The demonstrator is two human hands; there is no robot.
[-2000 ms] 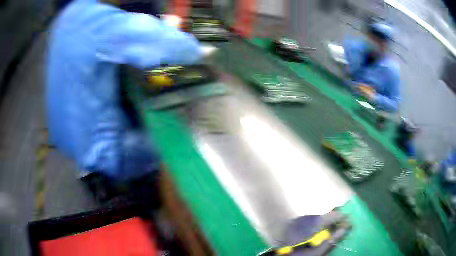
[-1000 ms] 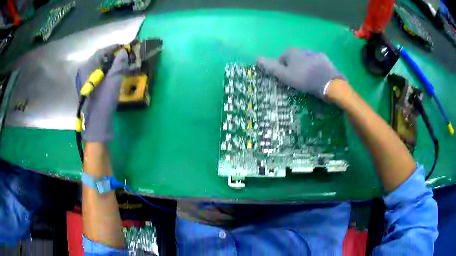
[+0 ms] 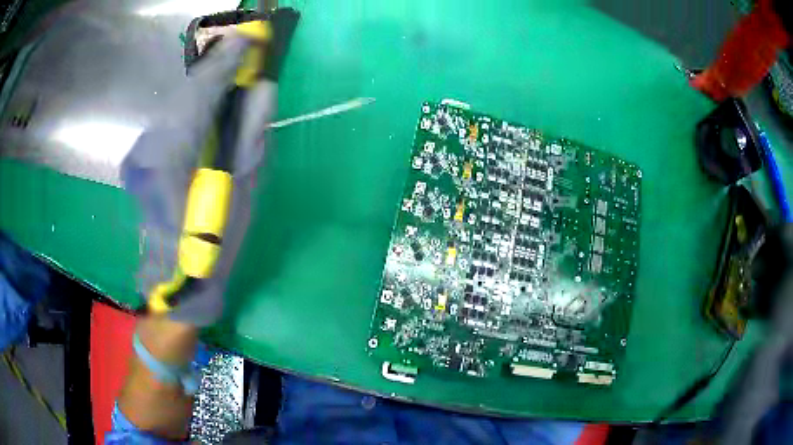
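Observation:
The green circuit board (image 3: 522, 252) lies flat and slightly turned on the green mat, white connectors along its near edge. My left hand (image 3: 196, 182), in a blurred grey glove, is left of the board and closed around the yellow-and-black soldering iron (image 3: 207, 204). A thin pale strand, maybe solder wire (image 3: 323, 113), sticks out from beside that hand towards the board. My right hand (image 3: 769, 352) is a grey blur cut off by the right edge, by the right iron stand (image 3: 733, 261); its fingers cannot be made out. No hand touches the board.
A shiny metal plate (image 3: 69, 96) lies at the left. The left iron stand (image 3: 283, 30) is at the top, behind my left hand. A squat black holder (image 3: 729, 143) and a red tube (image 3: 743, 52) are at the upper right. A red-lined tray (image 3: 113, 365) is below the bench edge.
My left hand has come away from its stand with the yellow iron in it. My right hand has left the board for the right edge. The board now appears turned in view.

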